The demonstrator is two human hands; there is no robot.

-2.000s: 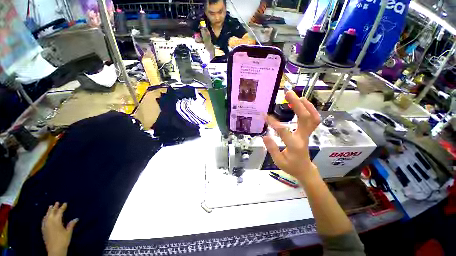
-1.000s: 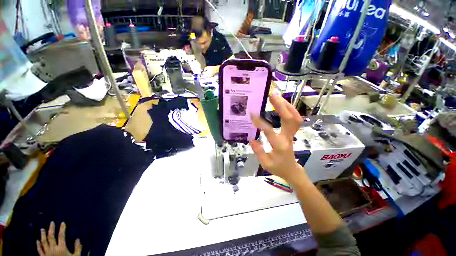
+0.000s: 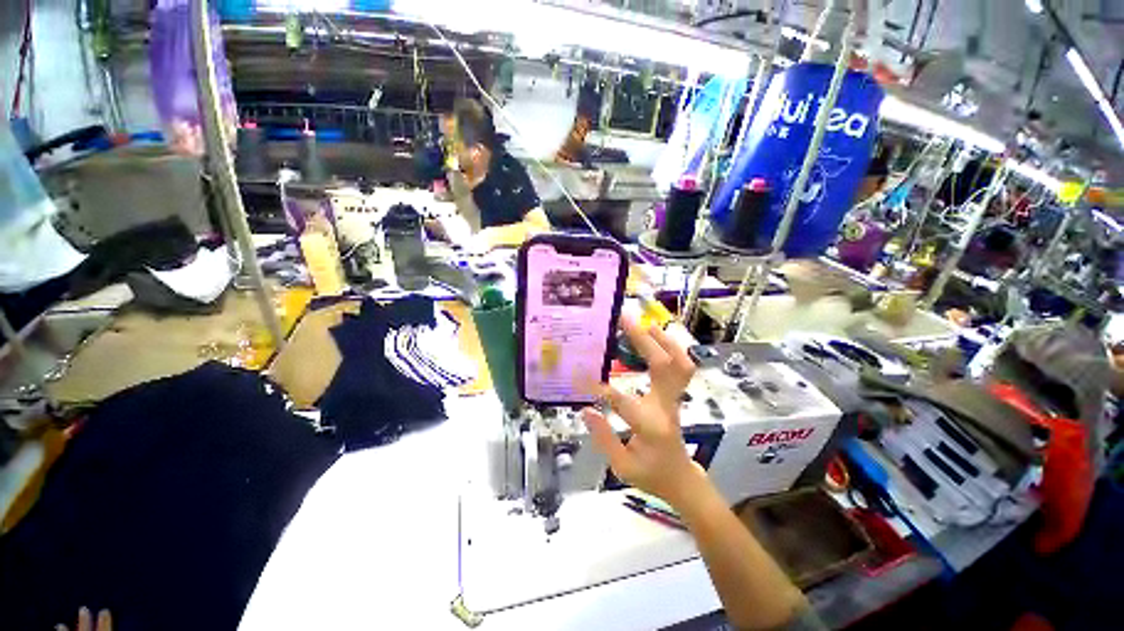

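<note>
A smartphone (image 3: pixel 570 323) in a dark case stands upright above the left end of the white sewing machine (image 3: pixel 767 425), its screen lit pink with pictures and text. My right hand (image 3: pixel 647 425) is raised at the phone's lower right edge, fingers spread and holding nothing. Whether a fingertip touches the screen I cannot tell. My left hand (image 3: pixel 84 620) is mostly cut off by the bottom edge at the far left; only fingertips show, over the black fabric pile (image 3: pixel 166 493). The needle area (image 3: pixel 542 475) is below the phone.
A black-and-white bundle (image 3: pixel 392 370) lies behind the table's left part. A green object (image 3: pixel 496 351) stands beside the phone. Black thread cones (image 3: pixel 680 216) stand behind the machine. A brown open box (image 3: pixel 801 537) is at right. A person (image 3: pixel 491 185) sits opposite.
The view has tilted up, so phone and machine sit lower and further left. The screen content has scrolled. My right hand stays beside the phone; my left hand has mostly left the picture.
</note>
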